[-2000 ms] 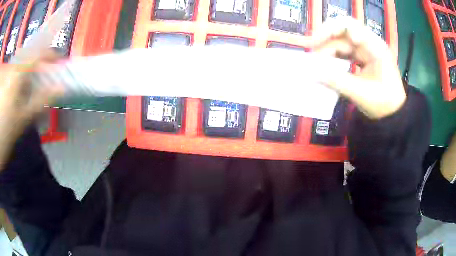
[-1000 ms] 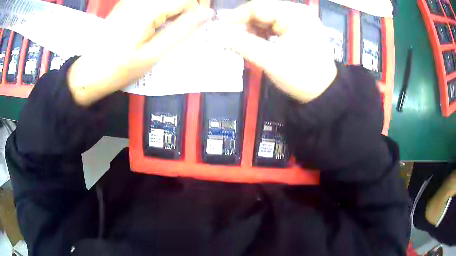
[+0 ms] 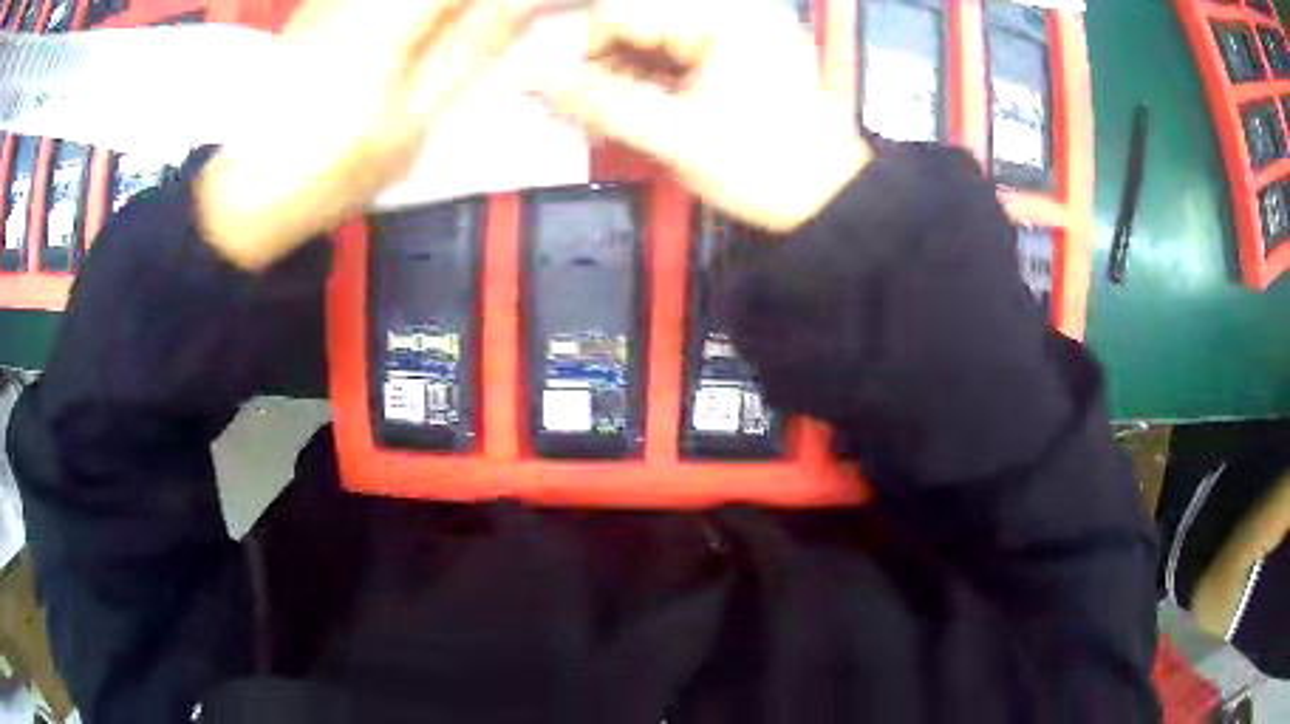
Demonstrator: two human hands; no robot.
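Observation:
A long white label sheet [image 3: 135, 88] runs from the left edge to my hands, and a glaring part of it hangs below them over the foam tray. My left hand [image 3: 354, 120] holds the sheet. My right hand [image 3: 707, 106] is beside it at the top, fingers bent near the sheet's end; glare hides whether its fingertips hold anything. The red foam tray [image 3: 580, 482] lies in front of me. Its near row shows open phones [image 3: 583, 311] with a blue circuit board and a white label [image 3: 566, 409] at the near end of each.
A black pen [image 3: 1130, 191] lies on the green tabletop [image 3: 1167, 340] at the right. Another red tray with phones [image 3: 1242, 135] is at the right edge, and a filled tray [image 3: 36, 290] is at the left. Another person's arm [image 3: 1245, 566] shows at the lower right.
Since two seconds ago my hands have come together from the stretched sheet's ends. Since one second ago both have shifted slightly left, and the sheet's hanging part has moved left and up.

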